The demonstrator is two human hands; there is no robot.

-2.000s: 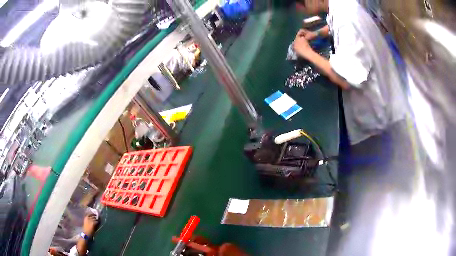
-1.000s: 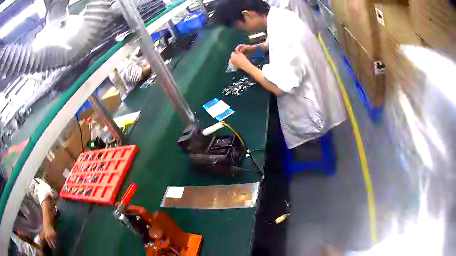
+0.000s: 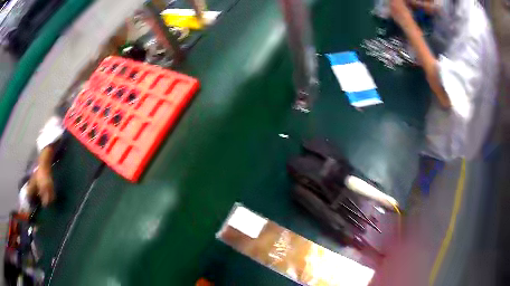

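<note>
The frame is blurred. The orange assembly fixture (image 3: 204,282) shows only as a small patch cut off by the bottom edge; its clamp and red handle are out of the picture. The flat strip (image 3: 285,251), copper-coloured with a white label, lies on the green mat at the bottom centre. The red parts tray (image 3: 131,114) lies at the left with dark parts in many pockets. My left hand is not in view. A reddish blur at the lower right, over the strip's far side, may be my right hand (image 3: 405,257); its fingers cannot be made out.
A black second fixture (image 3: 330,190) with a pale handle stands beyond the strip. A metal post (image 3: 301,50) rises behind it. A blue-and-white card (image 3: 354,78) and silvery small parts (image 3: 388,50) lie near a person's arm (image 3: 416,42). Another person's hand (image 3: 43,181) is at the far left.
The view has shifted and turned. The fixture has slid almost wholly out at the bottom, and the tray and strip look larger and tilted. A reddish blur has appeared at the lower right.
</note>
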